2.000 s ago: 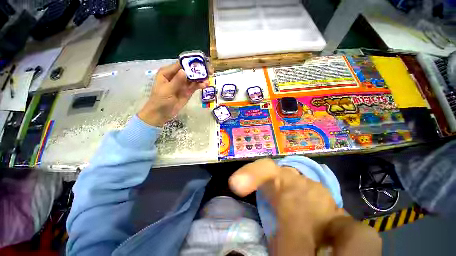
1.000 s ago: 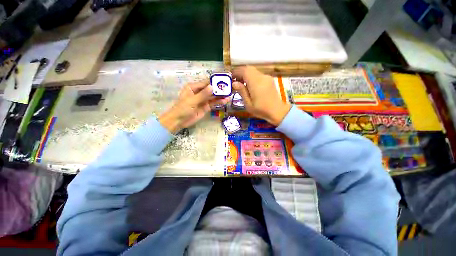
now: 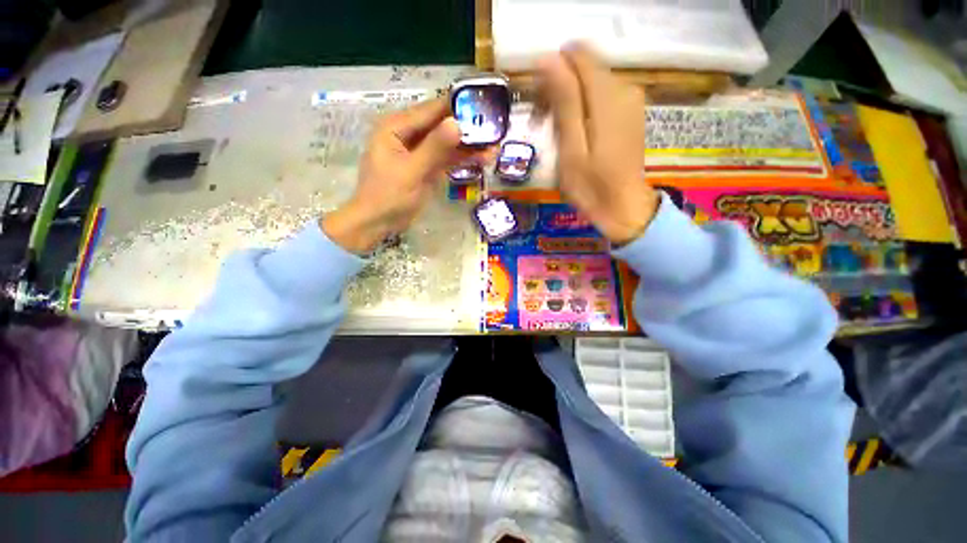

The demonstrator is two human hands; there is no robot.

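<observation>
My left hand (image 3: pixel 398 175) holds a watch head (image 3: pixel 481 111) up by its edge, its glossy, pale bluish display face turned to me. My right hand (image 3: pixel 602 149) is raised just right of it, blurred, fingers extended and not touching the unit; I cannot tell whether it holds anything. Below the held unit, a second watch head (image 3: pixel 515 160) and a third watch head (image 3: pixel 495 216) lie face up on the printed sheet. Another unit (image 3: pixel 464 173) lies partly hidden beside my left hand.
A grey printed sheet (image 3: pixel 255 212) lies at left, a colourful card sheet (image 3: pixel 742 217) at right. A white tray (image 3: pixel 636 32) on a wooden board (image 3: pixel 689 83) stands beyond. A compartment tray (image 3: pixel 628 395) sits below the table edge. Neighbours' sleeves show at both sides.
The held unit's face has gone from a white cartoon-like picture to a bluish display. My right hand, low and near the camera at first, came to the unit and is now slightly away from it.
</observation>
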